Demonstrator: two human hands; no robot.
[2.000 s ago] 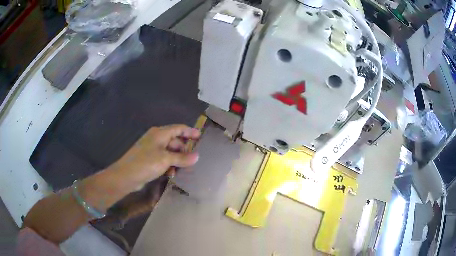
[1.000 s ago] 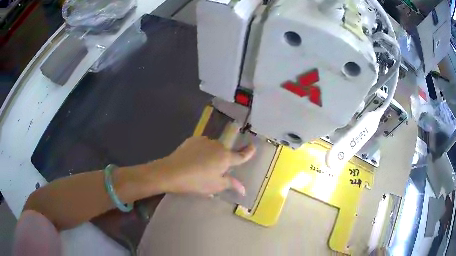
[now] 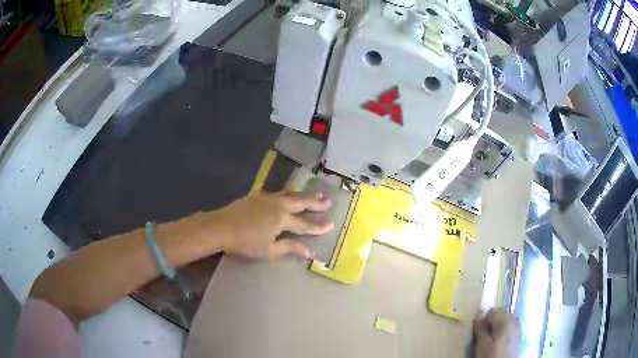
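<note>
The large beige-grey main panel lies under the machine head. The yellow clamp template, with handwritten black marks, lies on it. My left hand is flat with fingers spread, pressing on the panel's left part beside the template's left arm. It holds nothing visible. My right hand is at the lower right edge of the panel, fingers curled and cut off by the picture's edge; whether it grips anything cannot be told. A small pale tape mark is on the panel below the template.
A dark support board lies left of the machine. Behind it are a stack of small pieces and crumpled clear bags. The LED lamp hangs over the template. A grey-framed dark screen and scrap pieces are at right.
My left hand let go of the grey-brown piece it pinched earlier and now lies spread on the material. My right hand has come into view at the lower right. The view has shifted.
</note>
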